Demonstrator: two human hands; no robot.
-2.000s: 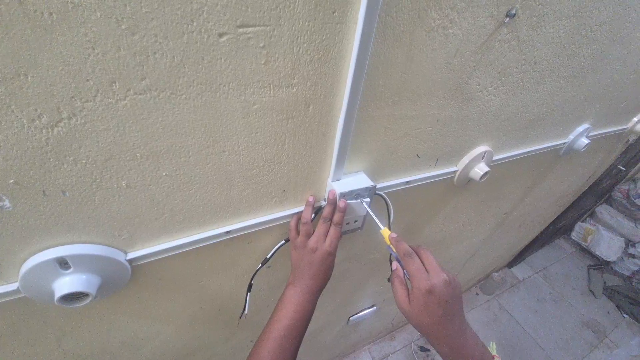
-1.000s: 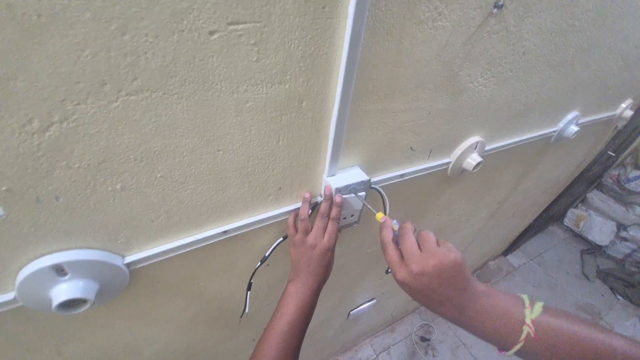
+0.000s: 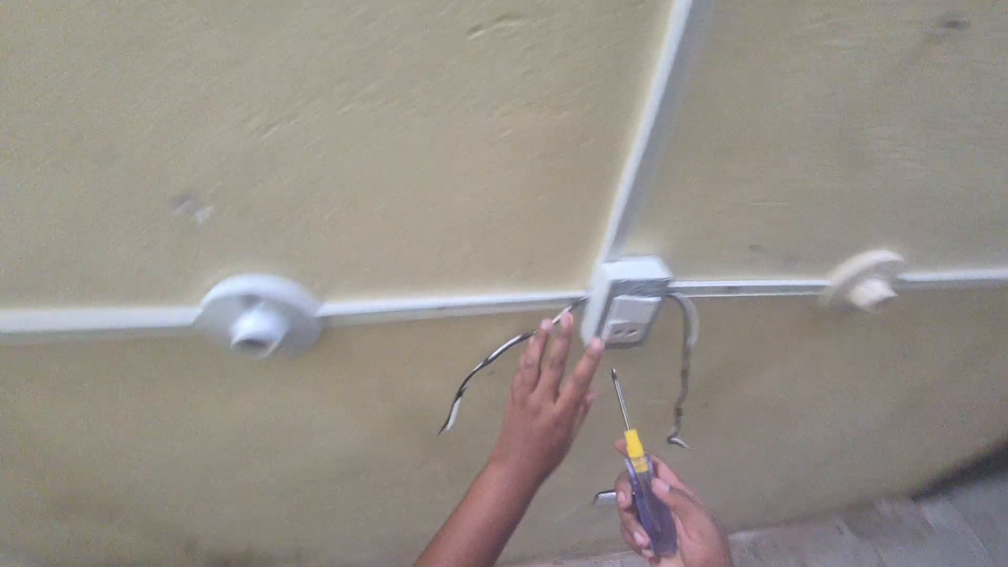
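My left hand point(image 3: 547, 402) has its fingers spread at the lower left edge of a white electrical box point(image 3: 630, 272) on the wall, holding nothing. The box carries a switch-and-socket plate point(image 3: 630, 319) with small holes. In my right hand point(image 3: 681, 512) is a screwdriver point(image 3: 636, 457) with a yellow and clear purple handle, its tip pointing up just below the box and touching nothing. A twisted black and white wire point(image 3: 492, 354) hangs out at the left of the box, and another wire point(image 3: 687, 370) hangs at its right.
White trunking point(image 3: 441, 305) runs across the painted wall, and a second strip point(image 3: 650, 126) rises from the box. A white round lamp holder point(image 3: 260, 315) is at the left, a cream one point(image 3: 866, 279) at the right. Floor tiles point(image 3: 945, 512) show at the lower right.
My right hand has drawn the screwdriver down and away from the box. My left hand has shifted down to the box's edge, uncovering more of its front. The view has swung.
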